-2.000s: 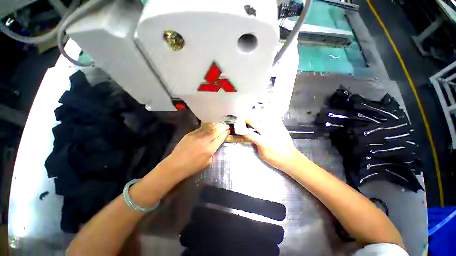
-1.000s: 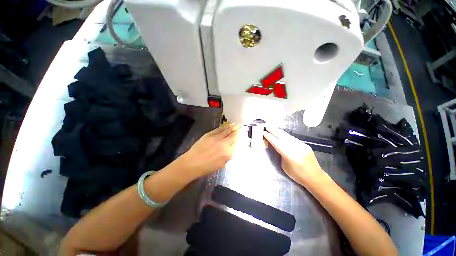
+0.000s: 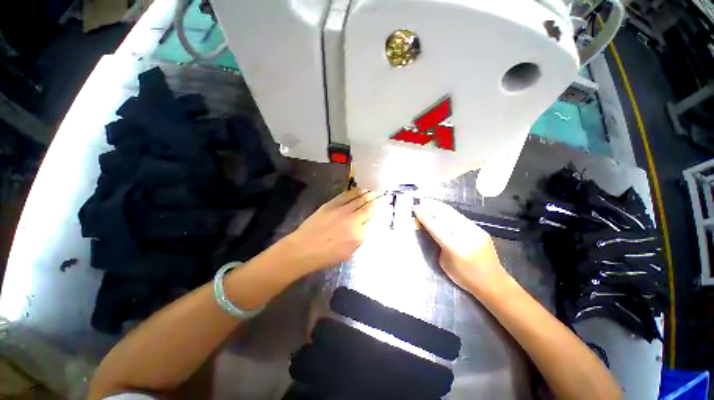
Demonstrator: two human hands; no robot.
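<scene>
The white sewing machine head with a red three-diamond logo stands in front of me. My left hand lies flat at the left of the clamp, fingertips under the head. My right hand is at the right of the clamp, thumb and fingers together on the end of a black zipper strip that runs right towards the pile. Glare and fingers hide the needle area and what lies under my left fingers. Black fabric tabs lie flat nearest to me, one apart from the stack.
A crumpled black heap covers the table's left side. Black zippers are fanned in a pile at right, with a black cord loop below, partly behind my right forearm. A blue bin is at the lower right.
Over two seconds the view has turned, so the machine head sits further right in the picture. Both hands stay by the clamp; my right hand has shifted slightly against it.
</scene>
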